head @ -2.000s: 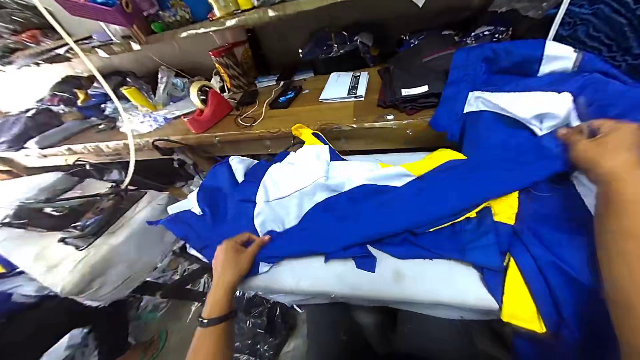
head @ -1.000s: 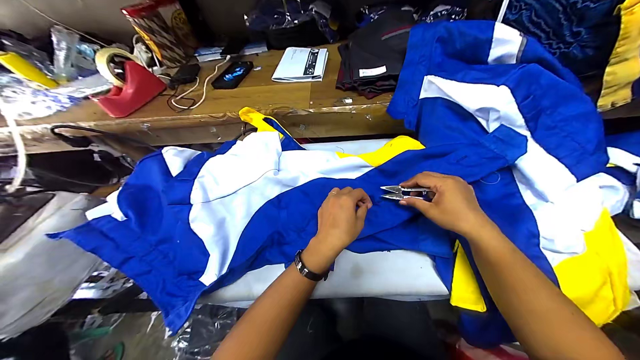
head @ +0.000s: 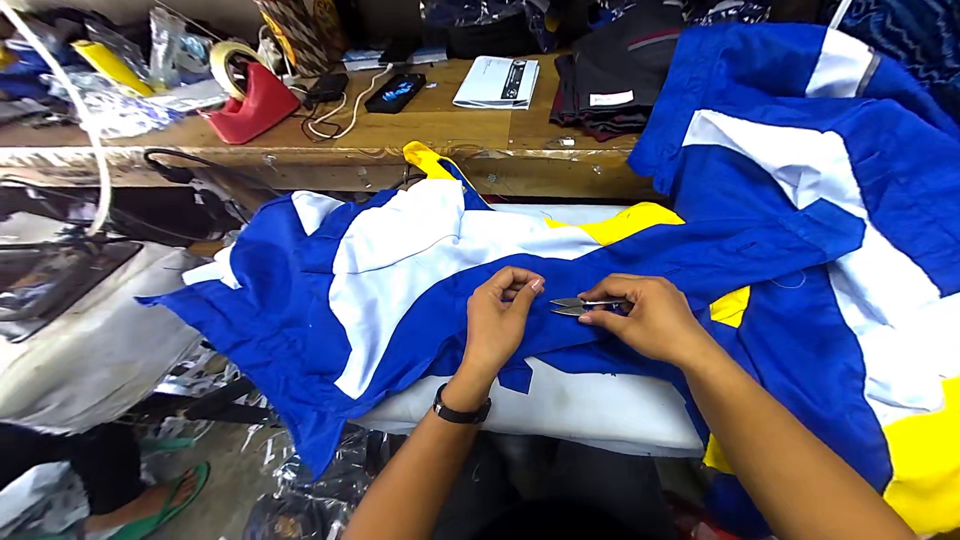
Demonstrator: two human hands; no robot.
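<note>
A blue, white and yellow garment (head: pixel 420 322) lies spread over a white padded surface (head: pixel 600 409), with more of the same coloured cloth (head: pixel 795 337) at the right. Small metal thread snips (head: pixel 589 306) are in my right hand (head: pixel 652 315), their blades pointing left and slightly apart above the blue cloth. Just left of the blade tips is my left hand (head: pixel 501 311), thumb and fingertips pinched together over the garment; whether a thread is between them cannot be told. A loose thread (head: pixel 789 281) lies on the blue cloth right of my right hand.
Along the wooden shelf (head: pixel 450 135) are a red tape dispenser (head: pixel 259 105), a phone (head: pixel 396 92), a white cable, a white printed booklet (head: pixel 496 82) and folded dark clothes (head: pixel 615 75). A person's foot in a green sandal (head: pixel 176 499) is at the lower left, near plastic bags on the floor.
Two seconds ago my hands were far apart on the garment; they came together over its middle, with the snips showing in my right hand. Since one second ago, my left hand's fingertips have lifted into a pinch.
</note>
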